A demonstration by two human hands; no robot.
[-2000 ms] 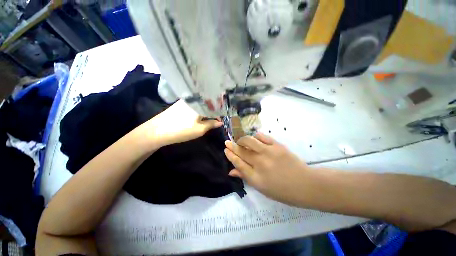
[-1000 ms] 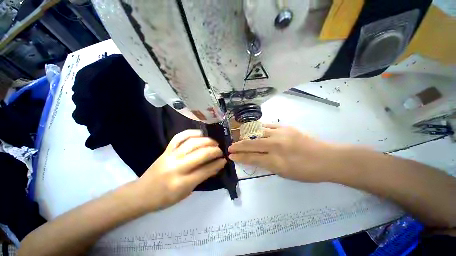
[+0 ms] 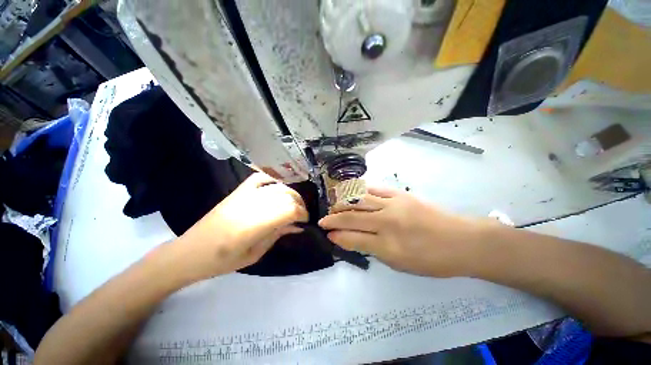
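Note:
A black garment piece (image 3: 153,153) lies on the white table left of and under the sewing machine head (image 3: 278,71). My left hand (image 3: 246,221) is on the cloth just left of the presser foot, fingers bent and pinching it. My right hand (image 3: 400,232) lies flat just right of the needle area, its fingertips on the cloth's right edge. A narrow black strip (image 3: 352,259) sticks out of the cloth below my right fingertips. The presser foot (image 3: 320,191) is small and partly hidden. A tan seam guide (image 3: 350,192) sits right of the foot.
A grey metal bar (image 3: 446,141) lies behind the foot. Thread snips (image 3: 619,182) and a small brown block (image 3: 612,135) lie at the right. A printed ruler (image 3: 285,342) runs along the front edge. A blue basket (image 3: 68,153) with dark cloth is at the left, another (image 3: 571,342) at bottom right.
Since two seconds ago the cloth has been turned and shifted left. In the last second my left hand has bunched closer on the cloth, and the strip's tail has swung right.

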